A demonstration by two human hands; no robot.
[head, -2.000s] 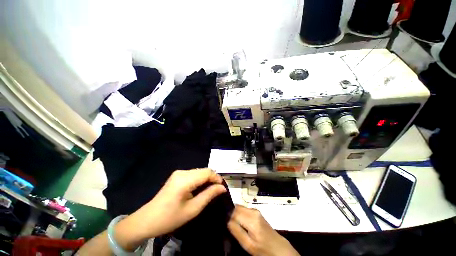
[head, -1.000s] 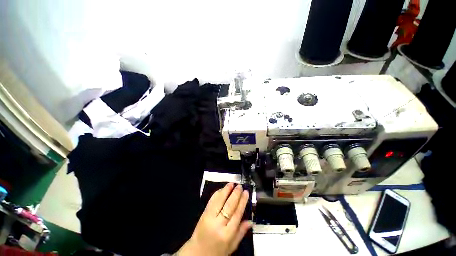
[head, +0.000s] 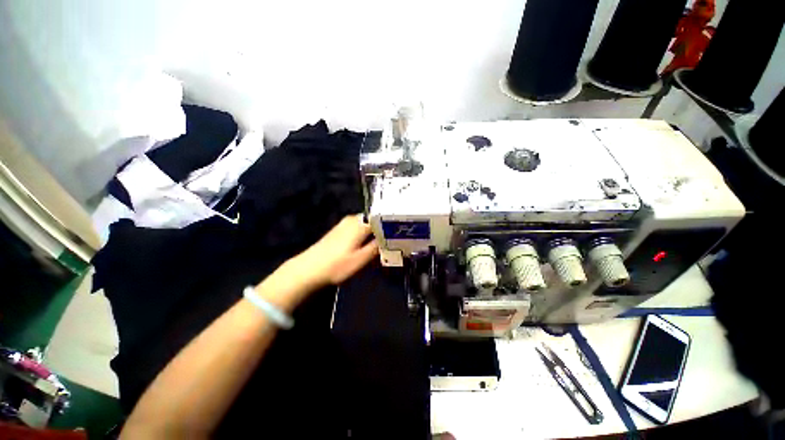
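My left hand [head: 349,250], with a pale bracelet on the wrist, reaches over the black cloth to the left end of the overlock machine [head: 534,172]. Its fingertips are partly hidden behind the machine head, so its grip cannot be told. Black cloth [head: 379,361] lies flat in front of the presser foot area [head: 422,279] and covers the cloth plate. More black garment fabric [head: 198,292] spreads to the left under my forearm. A small patch of skin, perhaps my right hand [head: 444,436], shows at the bottom edge, almost wholly cut off.
Thread snips [head: 570,384], a blue strip [head: 602,368] and a smartphone [head: 657,368] lie right of the dark looper opening [head: 465,359]. White pieces [head: 159,191] lie at the back left. Black thread cones [head: 551,47] stand behind the machine. Black cloth hangs at the right edge.
My left hand has moved from the cloth before the foot to the back left of the machine head. Black cloth now covers the pale plate. The view has shifted slightly.
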